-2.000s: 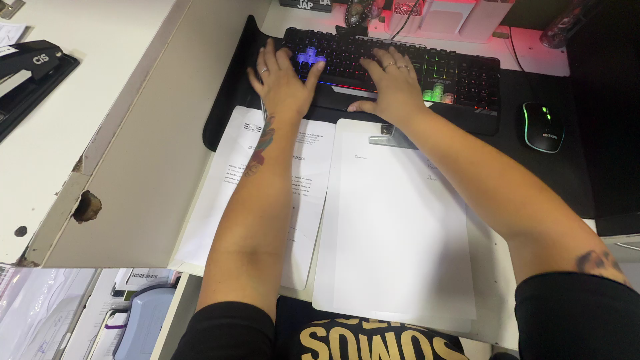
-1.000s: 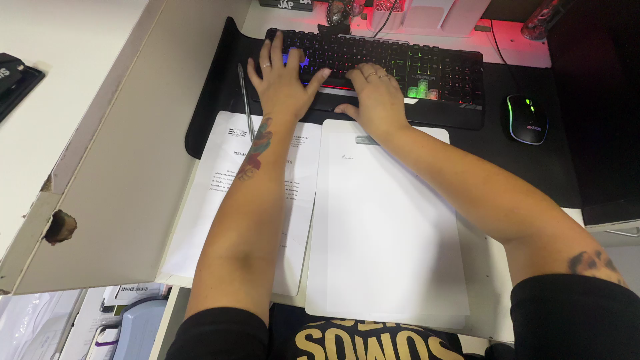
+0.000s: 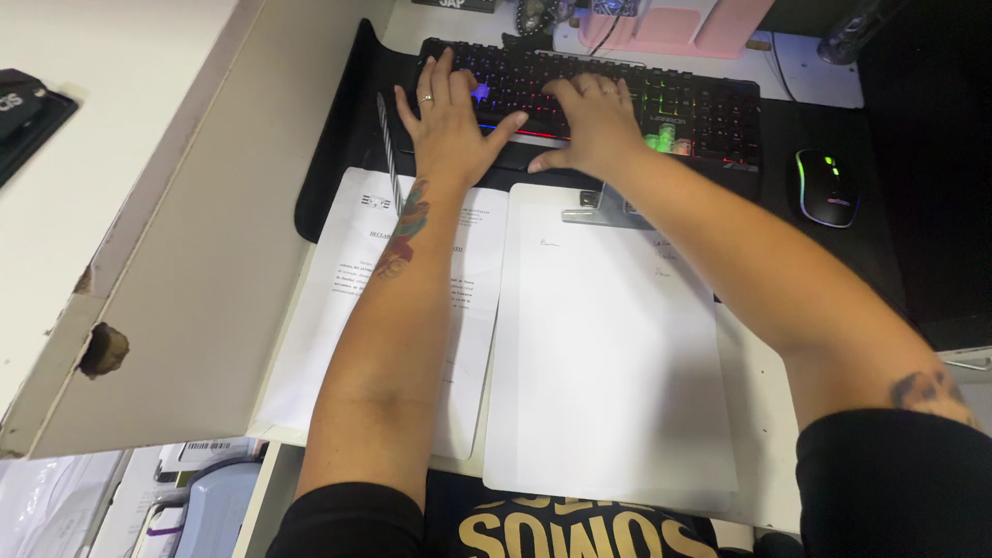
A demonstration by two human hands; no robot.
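Observation:
My left hand (image 3: pixel 453 128) lies spread over the left end of a backlit black keyboard (image 3: pixel 697 116), fingers on or just above the keys. My right hand (image 3: pixel 601 120) rests at the keyboard's middle, fingers bent over the keys and thumb at the front edge. Neither hand holds anything. Under my left forearm lies a printed sheet (image 3: pixel 310 341), and a striped pen or stick (image 3: pixel 387 147) reaches from its top onto the black desk mat (image 3: pixel 341 147). A clipboard with white paper (image 3: pixel 597 349) lies beside the sheet, its metal clip (image 3: pixel 608 209) partly behind my right forearm.
A black computer mouse (image 3: pixel 827 188) sits on the mat at the right. Behind the keyboard stands a pink holder (image 3: pixel 666 31). A white panel (image 3: pixel 178 232) with a chipped hole borders the left side. A black stapler or punch (image 3: pixel 31 108) lies on the upper left surface.
My hands stay at the keyboard while their fingers shift over the keys. My left hand's fingers were bent differently in the earlier frames. The view has shifted slightly.

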